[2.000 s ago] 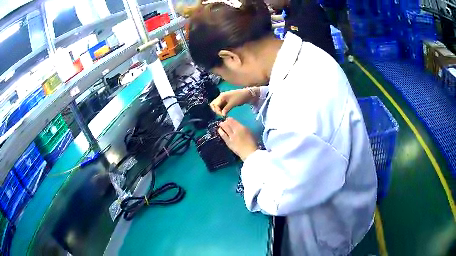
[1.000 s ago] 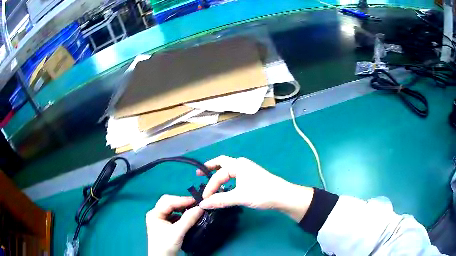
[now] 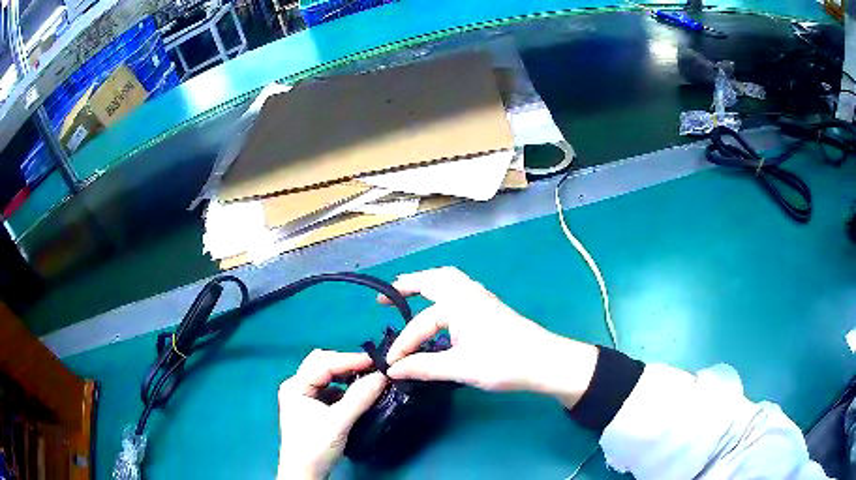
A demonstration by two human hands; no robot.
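A black housing (image 3: pixel 399 422) rests on the teal mat in front of me. My left hand (image 3: pixel 328 398) is at its left side, thumb and forefinger pinching a small black strip (image 3: pixel 375 356) at the open top end. My right hand (image 3: pixel 460 342) comes from the right, its thumb and forefinger pinching at the same strip beside the left fingertips. The thick black power cord (image 3: pixel 347 279) arches from behind my right fingers to the left, into a coil with a yellow cord tie (image 3: pixel 176 349). The fingers hide most of the joint; thin wires barely show.
Cardboard sheets (image 3: pixel 375 122) lie across the dark conveyor and its grey metal edge (image 3: pixel 450 225), beside a pale tape roll (image 3: pixel 549 157). A pale cord (image 3: pixel 587 253) crosses the mat. Another coiled cord (image 3: pixel 765 173) lies right. A brown wooden piece (image 3: pixel 47 403) stands at left.
Since one second ago both hands stay close together at the housing with little movement. Earlier, the view faced a neighbouring worker; it has since turned to my own bench.
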